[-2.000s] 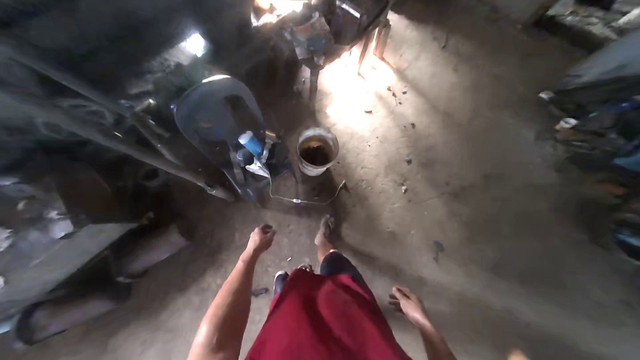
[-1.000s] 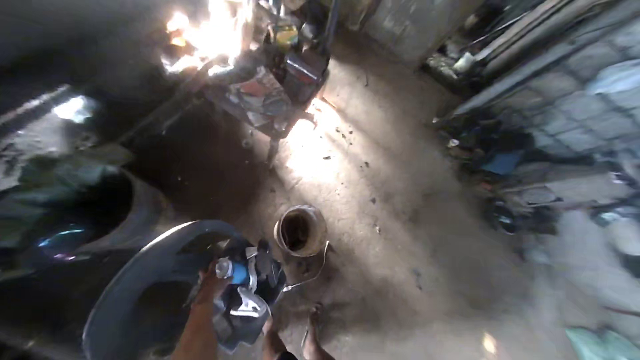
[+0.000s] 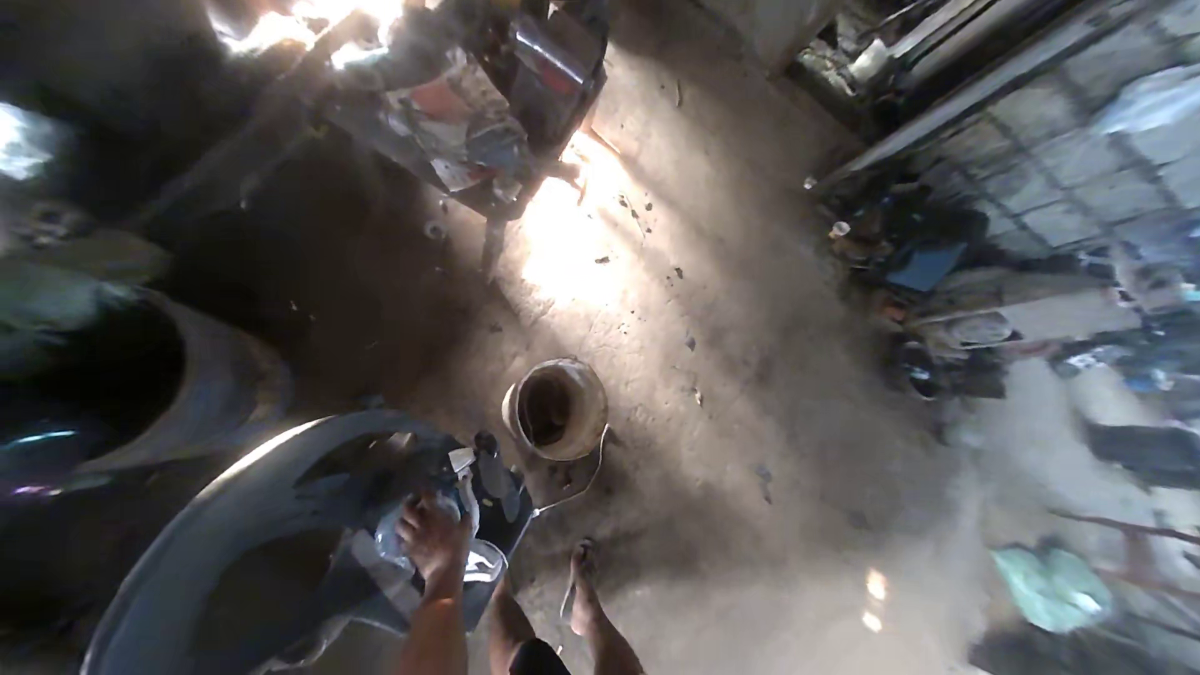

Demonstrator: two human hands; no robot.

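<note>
My left hand has its fingers curled over a light blue object, largely covered by the hand, on the seat of a dark plastic chair. Beside the hand, a white strap-like item and a white looped piece lie on the seat. Dark flat pieces are near its far edge. Just beyond the chair a dirty pale bucket stands on the floor, dark inside, its wire handle hanging down toward the chair. My right hand is out of view.
A cluttered table stands ahead, with bright light behind it. A large drum-like container is at left. Piled items lie along a block wall at right, with a green plastic bag lower down.
My left hand was over the floor in front of the chair; it has moved onto the seat, to the light blue object. My right hand has left the view, which has shifted strongly.
</note>
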